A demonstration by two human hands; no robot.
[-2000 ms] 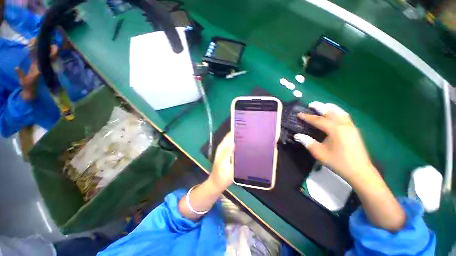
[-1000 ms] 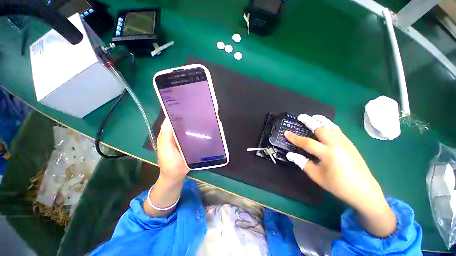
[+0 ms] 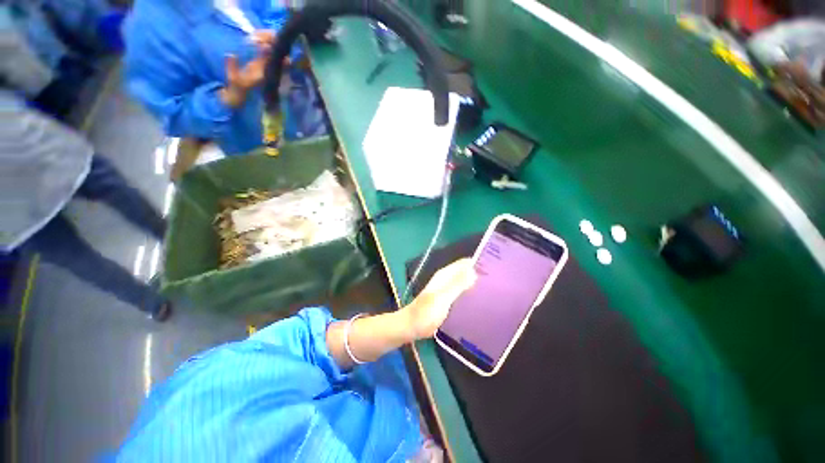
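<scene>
My left hand holds a smartphone in a pale case, its purplish screen lit and facing up, tilted above the near part of the dark work mat. A white band is on my left wrist. My right hand is out of the picture. Several small white discs lie on the green bench beyond the mat. One black display unit with a white lead lies beside the white box. Another black display unit lies to the right of the discs.
The white box stands at the bench's left edge, with a black curved arm above and a thin cable running toward me. A green scrap bin stands left of the bench. A person in blue is behind it; another person is at far left.
The view has swung left, bringing the bin and people into view. My right hand and the display unit under it have left the picture. The phone stays in my left hand, now tilted the other way.
</scene>
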